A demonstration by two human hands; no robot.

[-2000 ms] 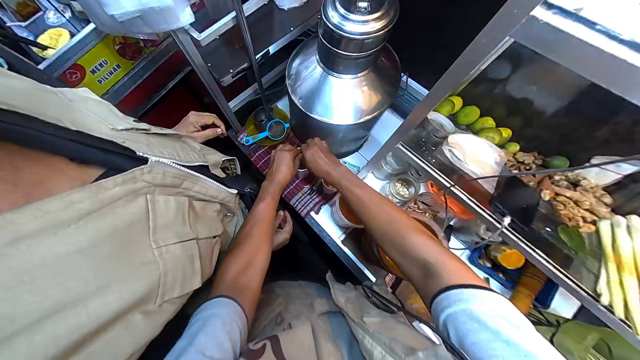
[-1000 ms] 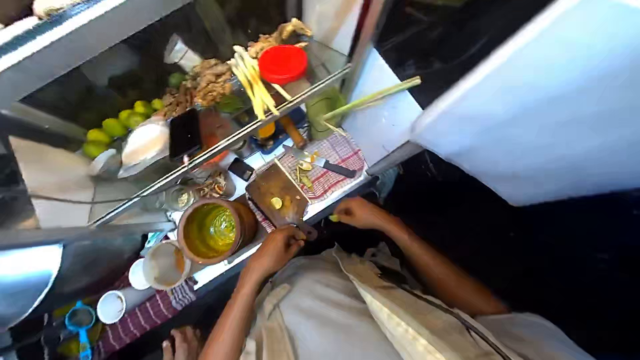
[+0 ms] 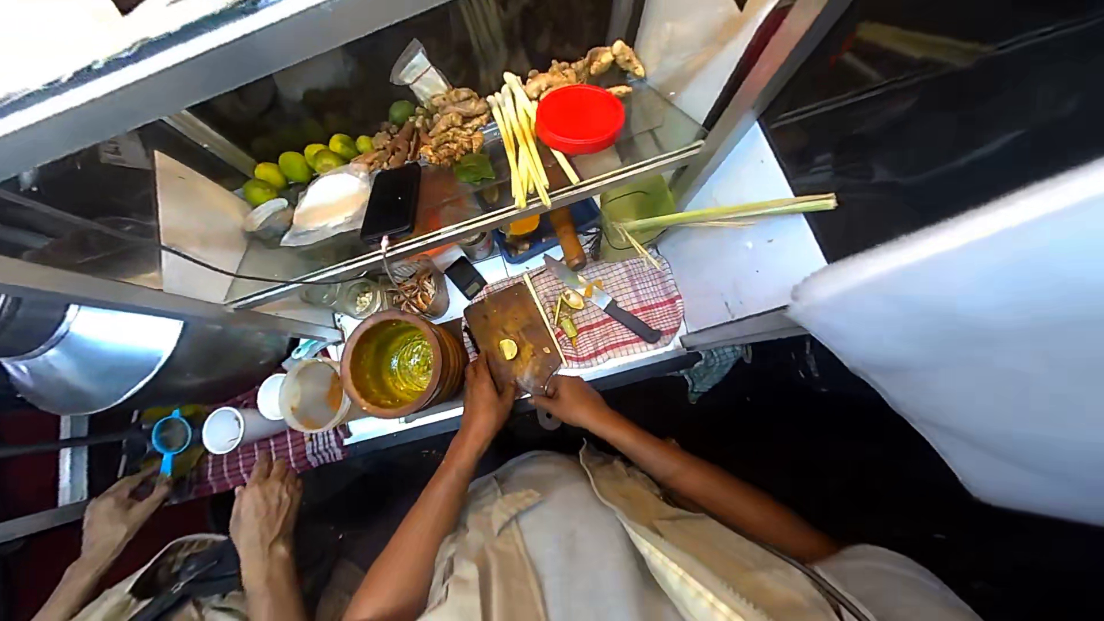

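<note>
A wooden cutting board point(image 3: 535, 332) lies at the counter's front edge, with a cut lime piece point(image 3: 507, 349) on it. My left hand point(image 3: 486, 398) grips its near left edge. At the near right corner, the fingers of my right hand point(image 3: 567, 402) are closed at the board's edge; their exact hold is partly hidden. Left of the board stands a round brown pot point(image 3: 450, 366) with yellow-green liquid inside. A knife with a dark handle point(image 3: 631, 321) rests on a red-and-white checked cloth point(image 3: 660, 289) to the right, beside small peelings.
A glass shelf above the counter holds limes point(image 3: 295, 166), ginger point(image 3: 457, 125), lemongrass stalks point(image 3: 520, 142), a phone point(image 3: 392, 203) and a red lid point(image 3: 580, 119). White cups point(image 3: 224, 429) and a blue-rimmed strainer point(image 3: 172, 435) are at left, near another person's hands point(image 3: 267, 509).
The view has swung far right from the metal vessel to the cutting board. My hands were together near that vessel, then apart below the board; now both are at its near edge.
</note>
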